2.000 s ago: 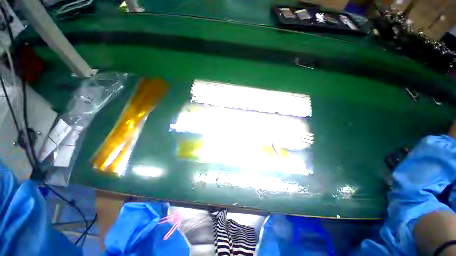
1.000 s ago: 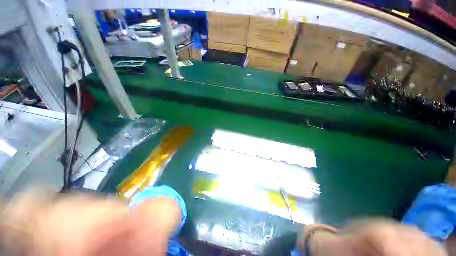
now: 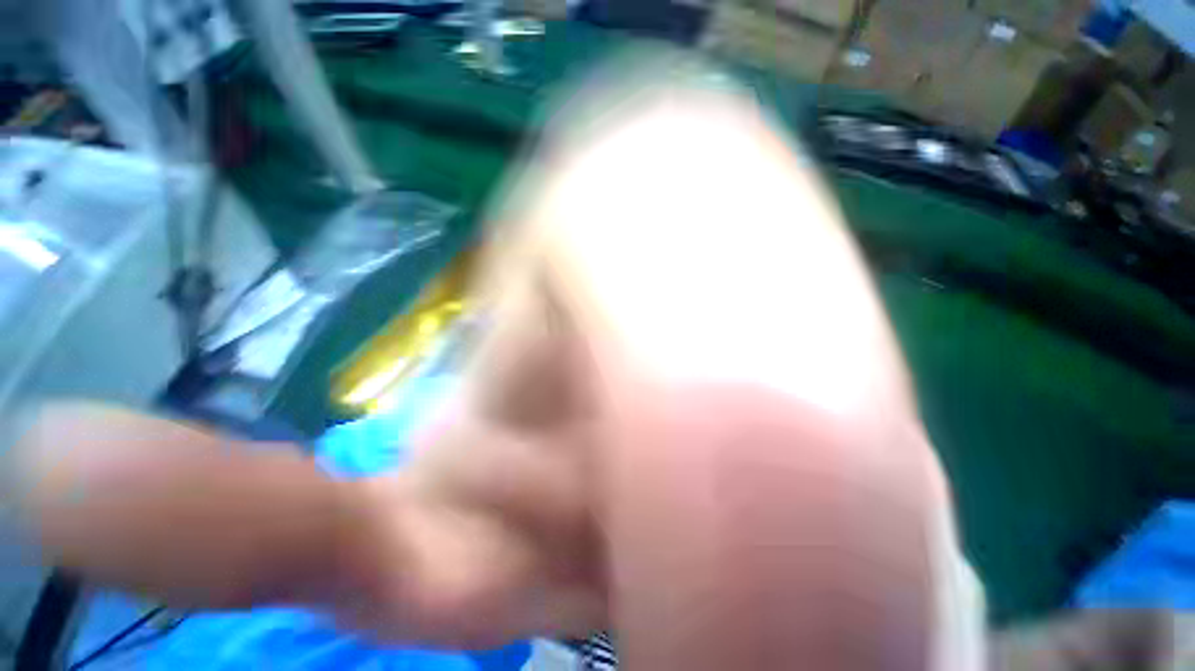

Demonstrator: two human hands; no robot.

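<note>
Both my hands are raised close to the camera and strongly blurred. A large pale hand, apparently my right hand, fills the middle of the view. My left hand seems to be the blurred shape at lower left, meeting or overlapping it. Fingertips and anything held cannot be made out. The amber strips lie on the green bench, partly covered by the hands. The white sheets and tweezers are not visible; the large hand covers the middle of the bench.
A crumpled clear bag with white paper lies left of the strips. A white machine stands at left. A blurred dark tray is on the far side, with cardboard boxes beyond. A blue sleeve shows at right.
My hands have come up from low at the edges to close before the camera. The large hand now covers the middle, hiding the sheets and tweezers. The view has also tilted and shifted.
</note>
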